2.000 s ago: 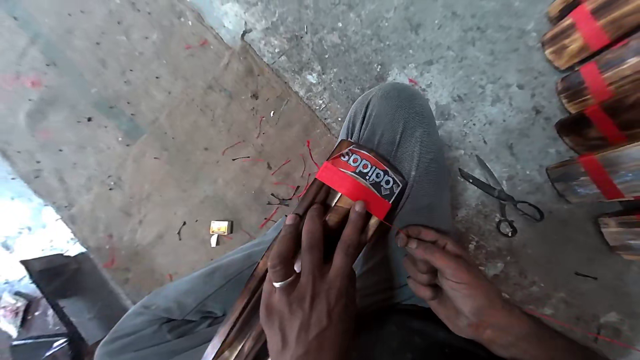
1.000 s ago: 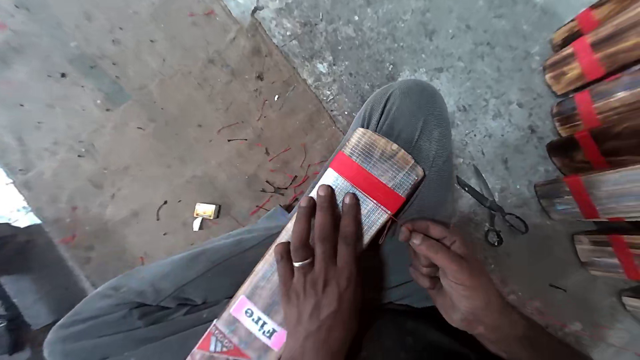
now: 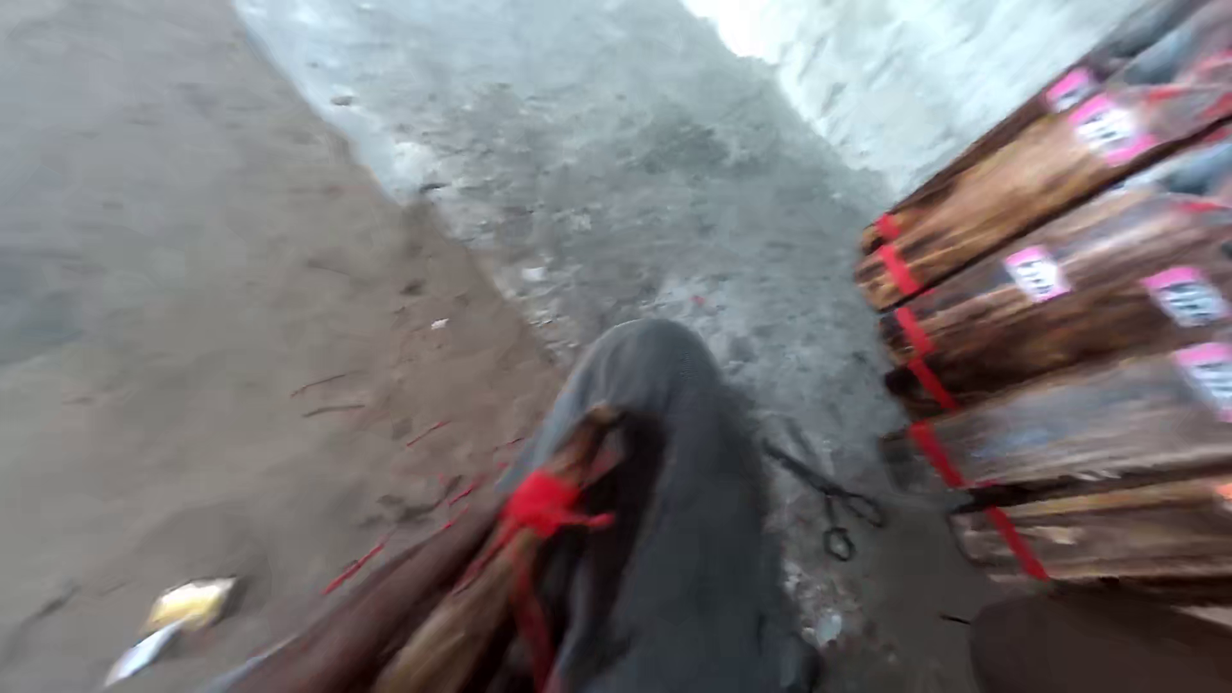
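A brown wooden cricket bat (image 3: 452, 626) lies tilted along the lower left of my grey-trousered leg, its toe end near the knee. A bright red band (image 3: 544, 502) goes round it near that end, with a loose tail sticking out to the right. Motion blur hides detail. No left hand can be made out. At the bottom right corner a dark brown blurred shape may be my right hand (image 3: 1088, 640); its fingers cannot be made out, nor whether it holds anything. It is just below the nearest bats of the row.
Several wooden bats (image 3: 1078, 414) with red bands and pink-edged stickers lie in a row at right. Black-handled scissors (image 3: 837, 500) rest on the concrete floor beside my knee. Red thread scraps (image 3: 356, 568) and a small yellow box (image 3: 192, 604) are on the brown ground sheet at left.
The bat on my leg has turned from its broad face to a narrower side. My left hand no longer shows on it. The view has swung, showing more of the bat row.
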